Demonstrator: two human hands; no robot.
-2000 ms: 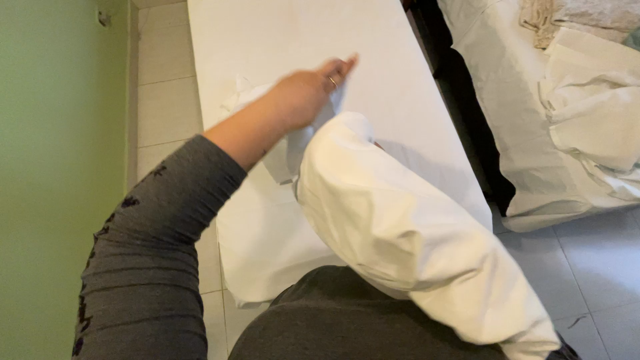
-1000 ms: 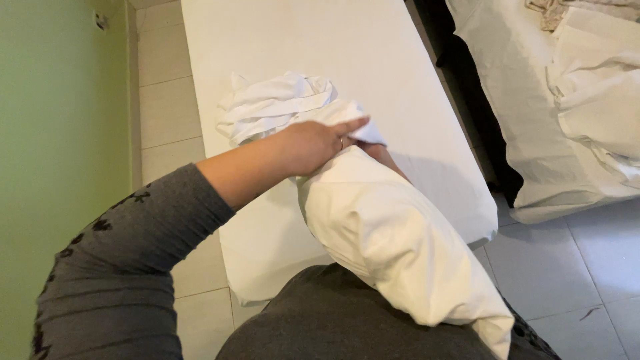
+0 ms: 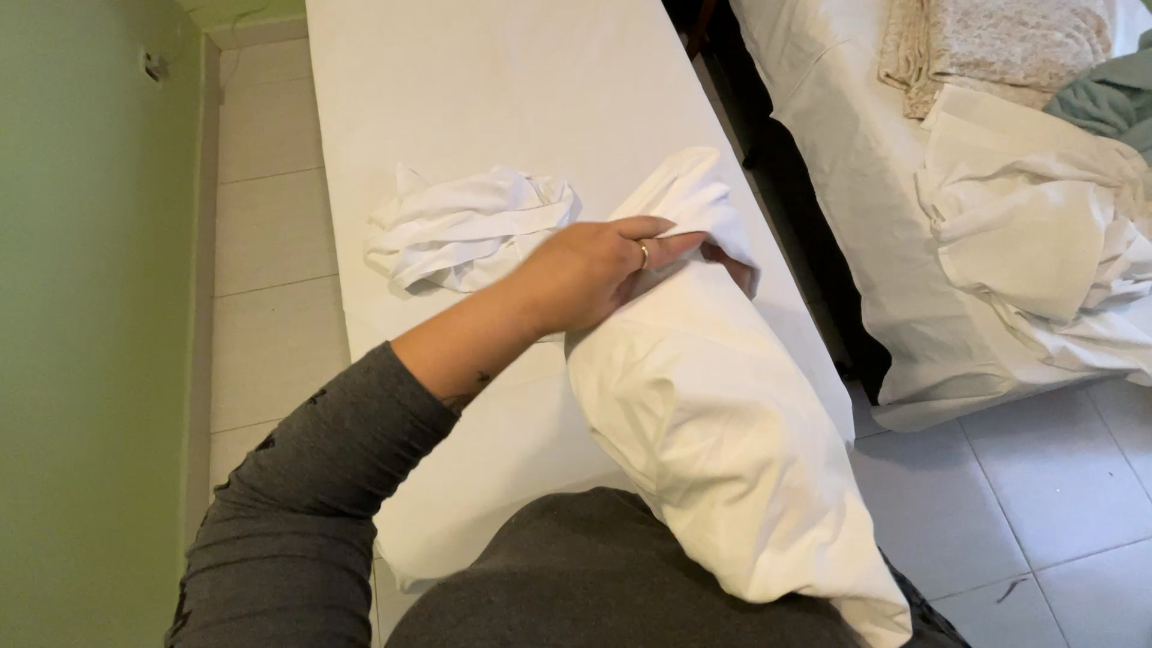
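Note:
A pillow in a white pillowcase (image 3: 720, 423) lies slantwise against my body, its lower end at the bottom right. My left hand (image 3: 612, 270), with a ring on one finger, grips the fabric at the pillow's upper end. Only some fingers of my right hand (image 3: 729, 268) show, under a fold of the white cloth at that end; the rest of the hand and the arm are hidden by the pillow. A crumpled white cloth (image 3: 468, 229) lies on the white-sheeted mattress (image 3: 504, 81), left of the pillow's upper end.
At the right stands another bed with a pale cover (image 3: 837, 180), bearing a folded beige fuzzy blanket (image 3: 1017, 40), rumpled white linen (image 3: 1017, 216) and a teal cloth (image 3: 1107, 99). A dark gap separates the beds. A green wall (image 3: 90, 315) and tiled floor (image 3: 270, 225) are at the left.
The crumpled white cloth, seen on the mattress one second ago, now lies apart from my left hand. A fold of fabric stands up at the pillow's upper end, over my right fingers.

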